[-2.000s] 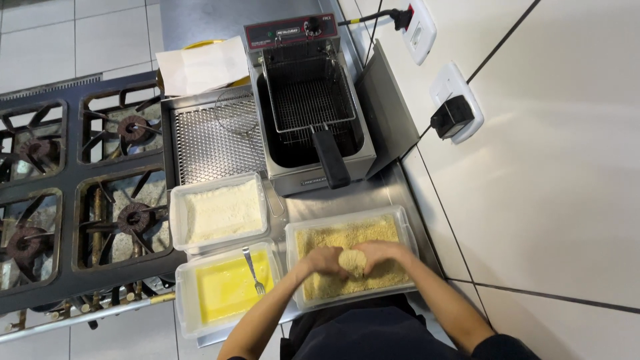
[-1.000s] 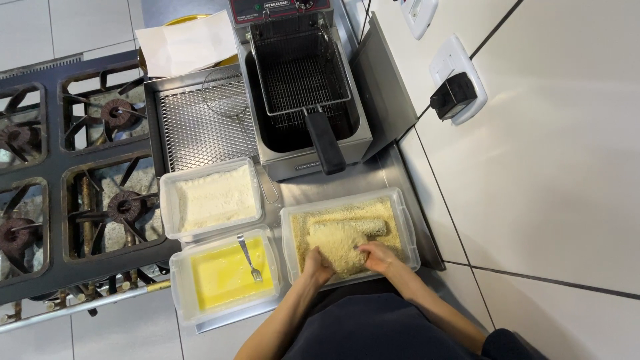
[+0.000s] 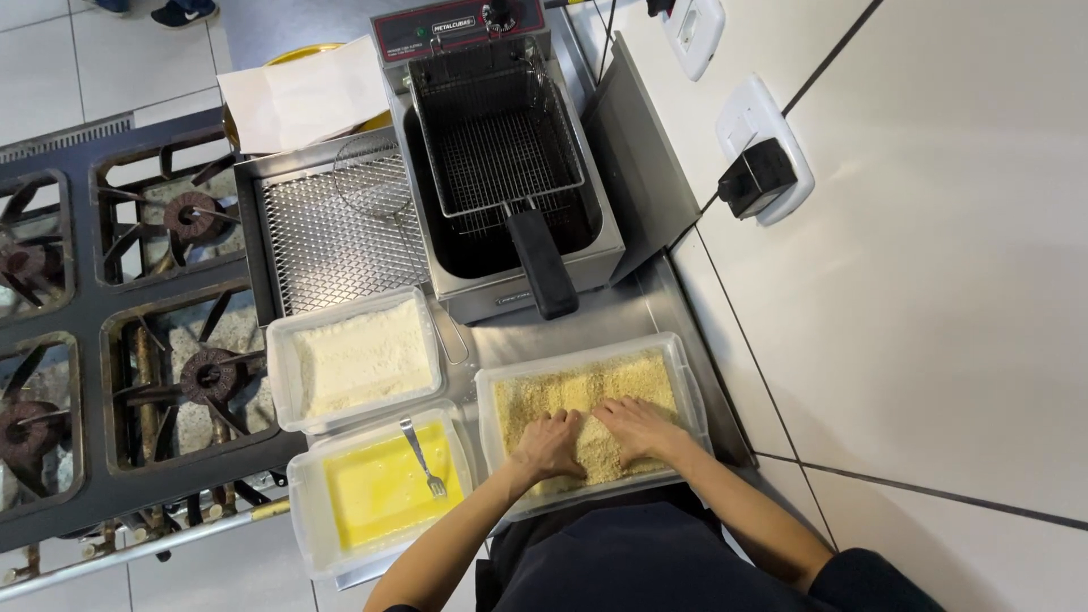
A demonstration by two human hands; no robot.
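Both hands are in a plastic tub [image 3: 490, 399] of breadcrumbs [image 3: 527, 393] at the lower middle. My left hand [image 3: 551, 444] presses on the crumbs at the left, and my right hand [image 3: 637, 429] rests on them at the right, fingers spread. Between them lies a crumb-covered mound [image 3: 599, 450]; whether a food piece is under it cannot be told. To the left, a tub of yellow liquid, likely beaten egg [image 3: 374, 493], holds a metal fork [image 3: 422, 457]. Behind that tub is one of white flour [image 3: 365, 357].
A deep fryer [image 3: 544, 263] with a wire basket [image 3: 501, 144] stands behind the tubs. Left of it are a perforated metal tray [image 3: 331, 238], a white paper sheet [image 3: 306, 93] and a gas stove [image 3: 93, 340]. A tiled wall with a plug [image 3: 756, 178] rises at right. A person's shoe [image 3: 184, 12] shows at top left.
Two seconds ago my hands held a pale, rounded piece over the crumbs; a second ago they were at a heap of crumbs beside a coated, elongated piece. Now both are lower, pressing on the crumbs.
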